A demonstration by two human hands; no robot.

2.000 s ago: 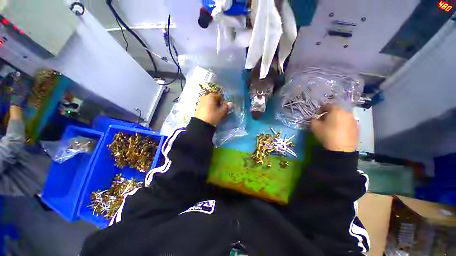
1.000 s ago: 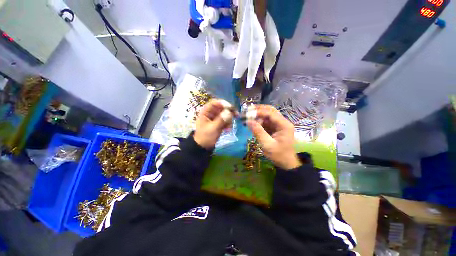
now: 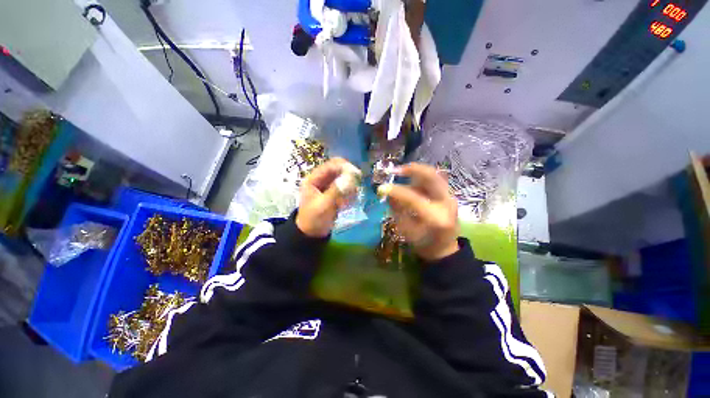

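Note:
My left hand [image 3: 328, 196] is just left of the metal fixture [image 3: 387, 155], its whitish-covered fingertips pinched together; whether a part is between them cannot be told. My right hand [image 3: 424, 208] is right of and in front of the fixture, thumb and fingertips closed on a small pale silvery piece [image 3: 387, 180]. A pile of brass-coloured joined pieces [image 3: 390, 242] lies on the green mat [image 3: 362, 280], partly hidden by my right hand. Loose brass parts [image 3: 308, 154] lie on the left plastic bag. Silvery rods [image 3: 470, 177] lie in the right plastic bag.
White cloth strips [image 3: 398, 70] hang above the fixture. Blue bins [image 3: 97, 303] with gold and silvery heaps stand at lower left. An open cardboard box [image 3: 553, 342] is at lower right. A control panel [image 3: 623, 58] is at upper right.
Both hands came from the two bags to the fixture. Since one second ago, my hands have moved slightly apart there, and the view has shifted a little.

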